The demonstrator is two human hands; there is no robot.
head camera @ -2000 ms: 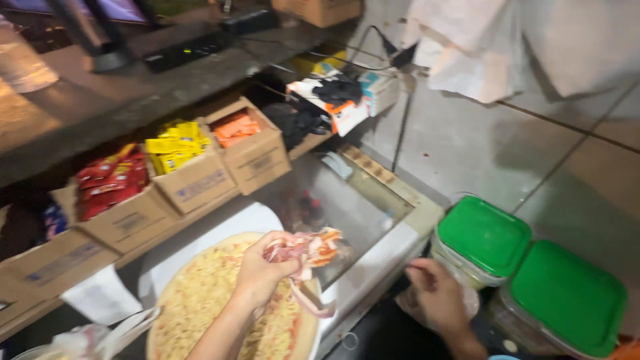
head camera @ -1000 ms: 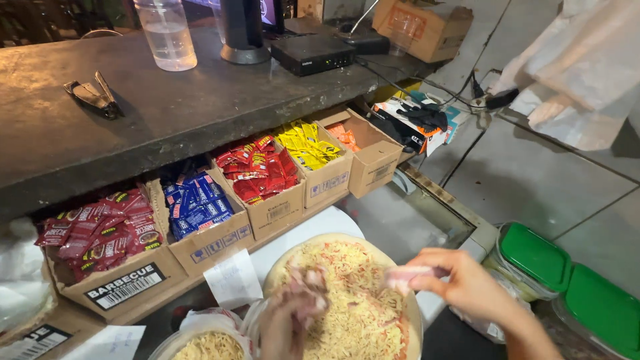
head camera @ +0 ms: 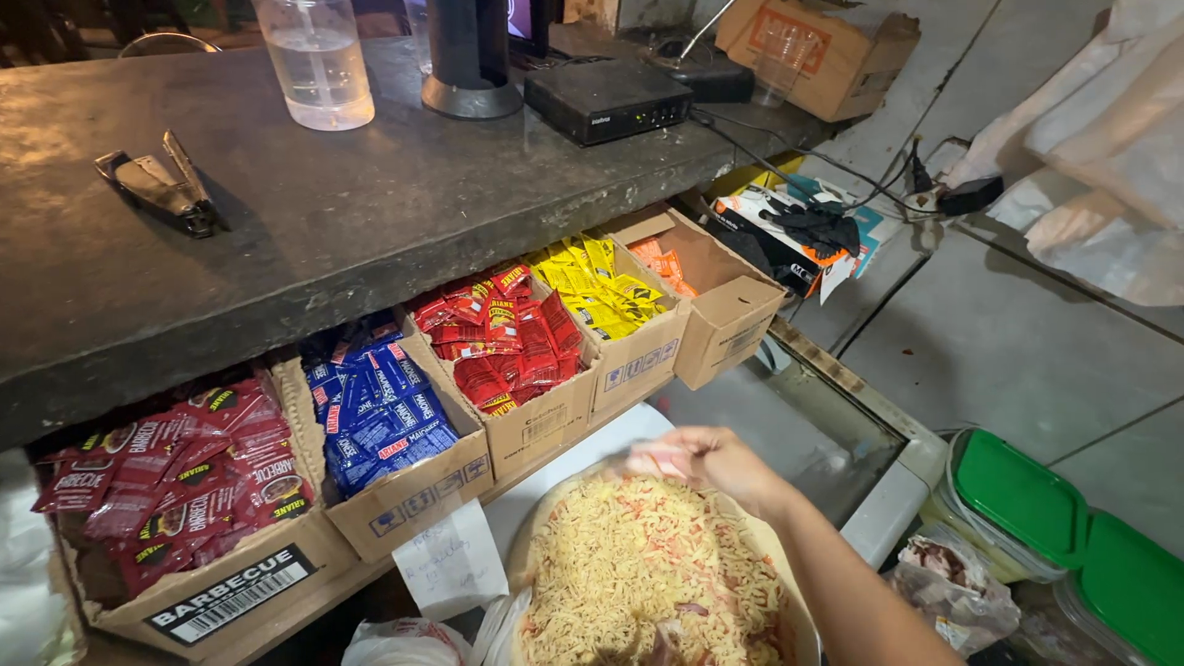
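My right hand [head camera: 726,467] reaches over the far edge of a round pizza base [head camera: 638,555] covered with shredded cheese. A thin pink slice of meat [head camera: 659,460], somewhat blurred, is pinched between its fingers. More pinkish meat [head camera: 668,640] shows low on the cheese, near the frame's bottom edge. Under the base, a white round board or tray [head camera: 573,458] sticks out at the back left. I cannot see my left hand in the current view.
Cardboard boxes of sauce sachets [head camera: 546,430] line the shelf under a dark counter [head camera: 324,203]. A handwritten slip [head camera: 453,560] hangs at the pizza's left. Green-lidded tubs [head camera: 1017,495] and a plastic bag of meat [head camera: 953,583] lie right. A stapler [head camera: 162,185] rests on the counter.
My left hand, over the pizza one second ago, has left the view. The right hand has moved left to the pizza's far edge, still with meat in its fingers.
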